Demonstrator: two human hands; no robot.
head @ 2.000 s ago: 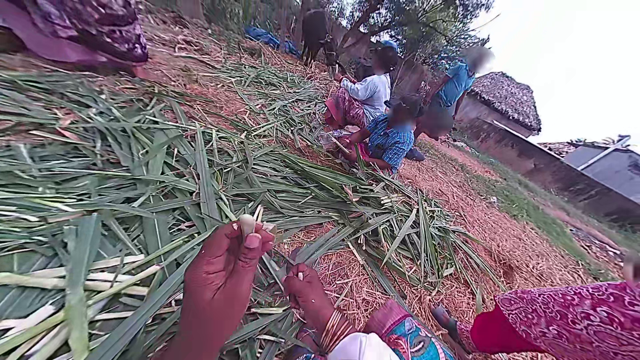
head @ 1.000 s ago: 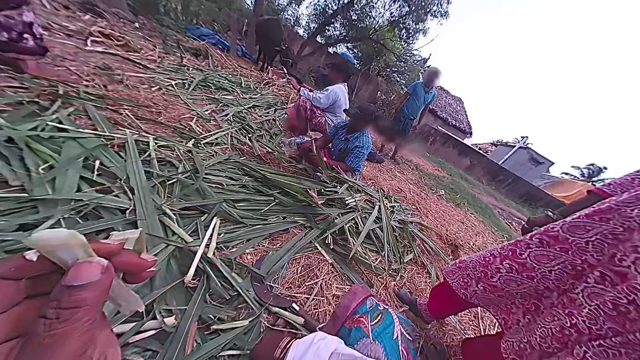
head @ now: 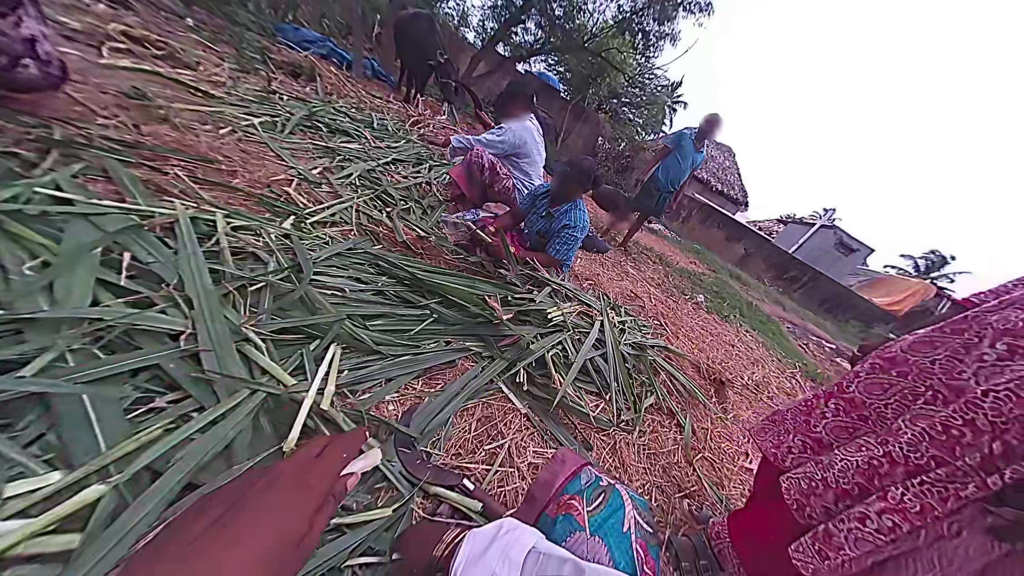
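My left hand (head: 268, 496) reaches in from the bottom edge, with a short pale piece of plant stalk (head: 365, 462) pinched at its fingertips. Beneath and around it lie long green leaves and cut stalks (head: 208, 308). To its right, a curved dark sickle blade (head: 416, 452) rests low among leaves and straw. My right hand (head: 420, 548), with bangles at the wrist below a white sleeve, is partly cut off at the bottom edge near the sickle; its fingers and grip are unclear.
Two people (head: 512, 156) (head: 556, 228) sit beyond the leaf heap; another person (head: 676, 172) stands behind them. Patterned red cloth (head: 904, 432) fills the right side. A dark animal (head: 420, 52) stands near a blue sheet (head: 332, 50). Dry straw (head: 680, 344) covers the ground beside a long wall (head: 784, 260).
My left hand was raised in front of me with pale plant pieces; it is now lower, closer to the sickle. My right hand's fingers showed two seconds ago but are now largely out of sight.
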